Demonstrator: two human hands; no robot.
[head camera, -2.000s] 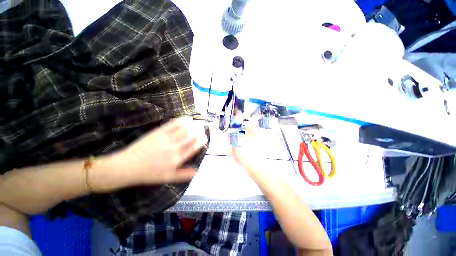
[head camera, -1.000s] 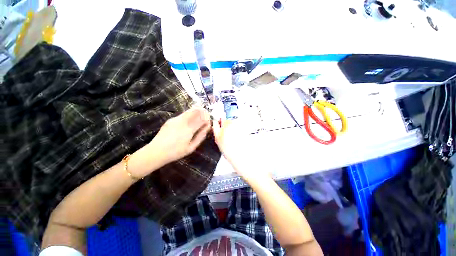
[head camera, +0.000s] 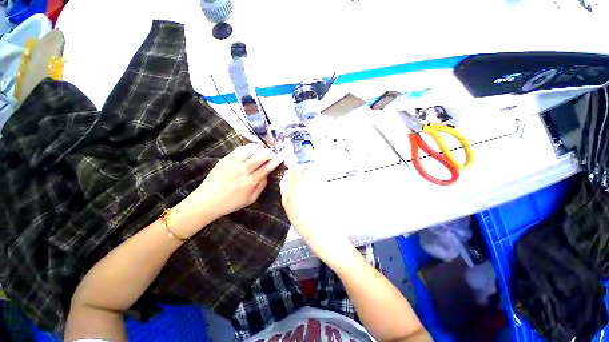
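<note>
The dark plaid garment (head camera: 127, 160) lies heaped over the left of the table and hangs over its front edge. My left hand (head camera: 244, 177) pinches the garment's right edge close to the presser foot (head camera: 270, 137). My right hand (head camera: 295, 184) is beside it at the same edge, washed out by glare; its fingertips are near the foot and its grip is unclear. The white sewing machine (head camera: 394, 40) with a blue stripe stands behind. The needle itself cannot be made out.
Scissors with red and yellow handles (head camera: 434, 157) lie right of the foot, beside a thin grey tool (head camera: 392, 145). Small brown tabs (head camera: 342, 105) are on the machine. A blue crate (head camera: 497, 267) with dark cloth stands below right. Dark cords (head camera: 594, 137) hang at the far right.
The view has shifted and turned. My left hand has moved from over the cloth to its edge at the foot, and my right hand stays close beside it.
</note>
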